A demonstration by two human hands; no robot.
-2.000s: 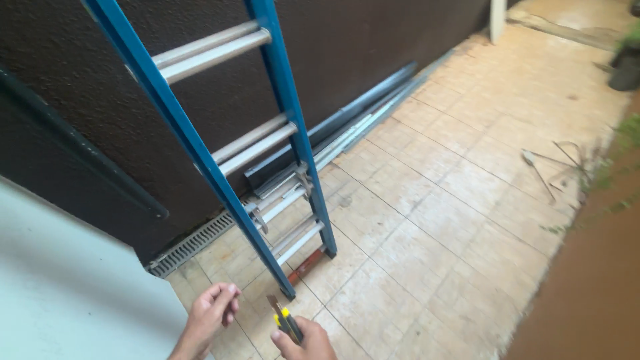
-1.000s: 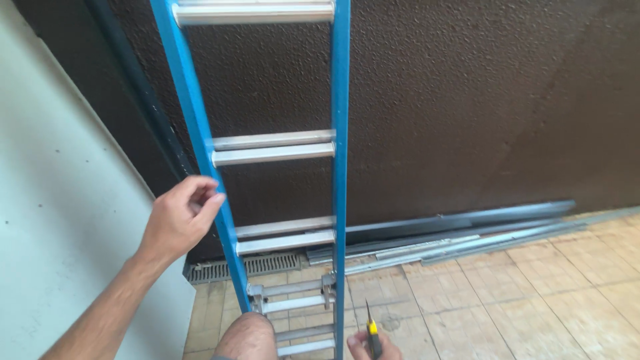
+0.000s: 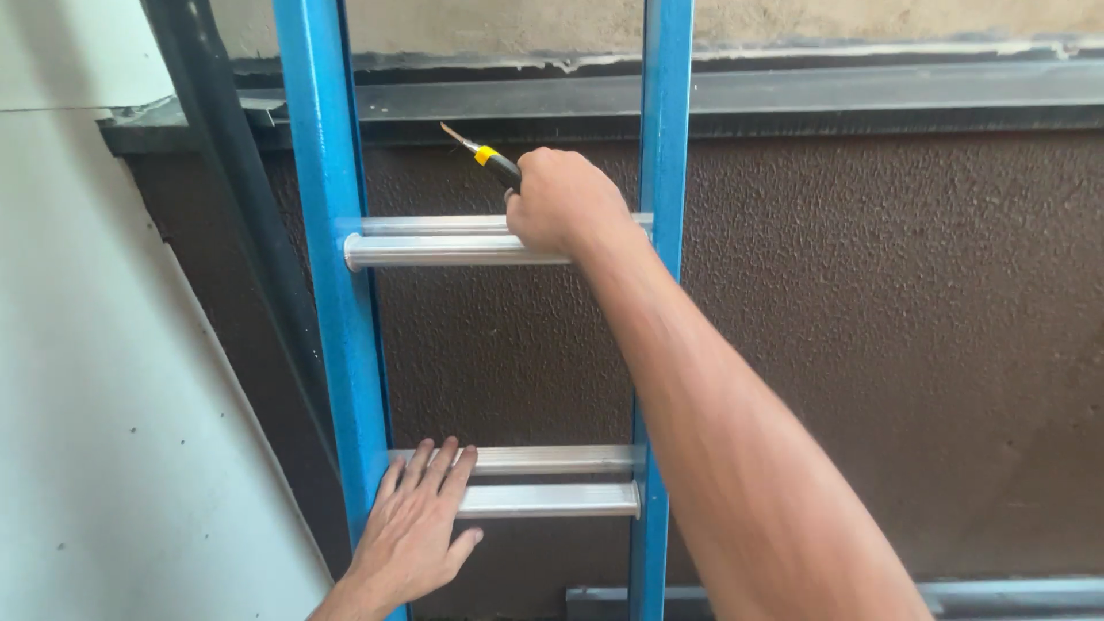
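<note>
A blue extension ladder with silver metal rungs stands upright before me. My right hand is closed around the black and yellow handle of a knife-like tool, its thin blade pointing up and left. That hand rests at the right part of an upper rung. Lower down, my left hand lies flat with spread fingers over the left end of a lower rung, beside the left rail. It holds no tool.
A dark brown textured wall stands behind the ladder, topped by a grey metal ledge. A black pipe slants down on the left, next to a pale panel. Long metal profiles show at the lower right.
My left hand has come onto a ladder rung. My right hand, with the tool, has risen from low beside the ladder to a higher rung. The view has tilted up and is nearer.
</note>
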